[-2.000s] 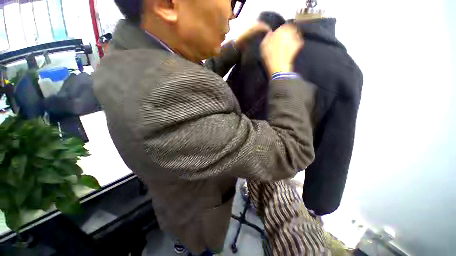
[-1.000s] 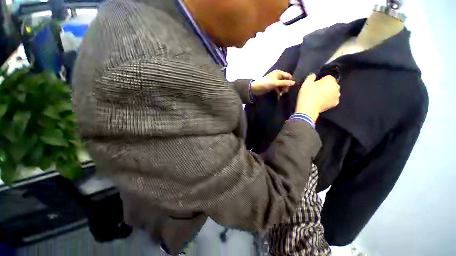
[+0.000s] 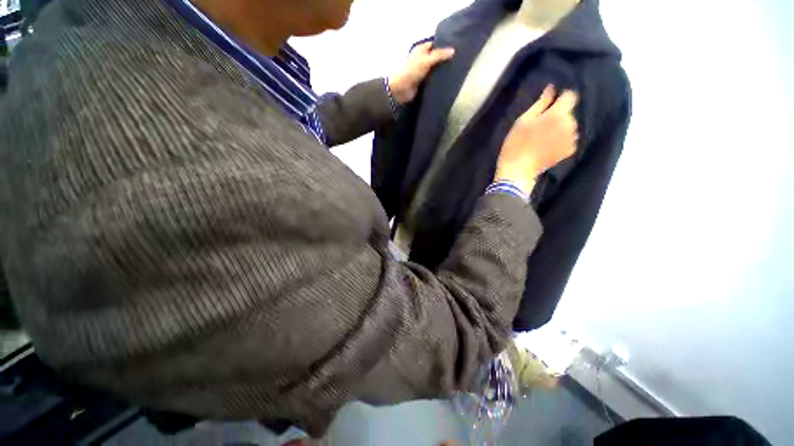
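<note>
A dark jacket [image 3: 566, 174] hangs on a beige dress form [image 3: 477, 83]. Its front is open and a strip of the form shows between the two sides. Another person's hands hold the jacket: one on the edge at the left, the other on the front panel at the right. I cannot make out either of my own hands in the picture. The form's neck is cut off by the top edge.
The other person, in a grey-brown woven blazer [image 3: 200, 235], fills the left and middle, close to me. A white wall [image 3: 705, 174] stands at the right. Clear crumpled plastic [image 3: 494, 396] shows low down. A dark shape [image 3: 683, 431], unclear, is at the bottom right.
The jacket front has been opened wide, and the other person's hands have moved apart on it. My view has shifted closer; the plant and the form's metal neck cap have left the picture.
</note>
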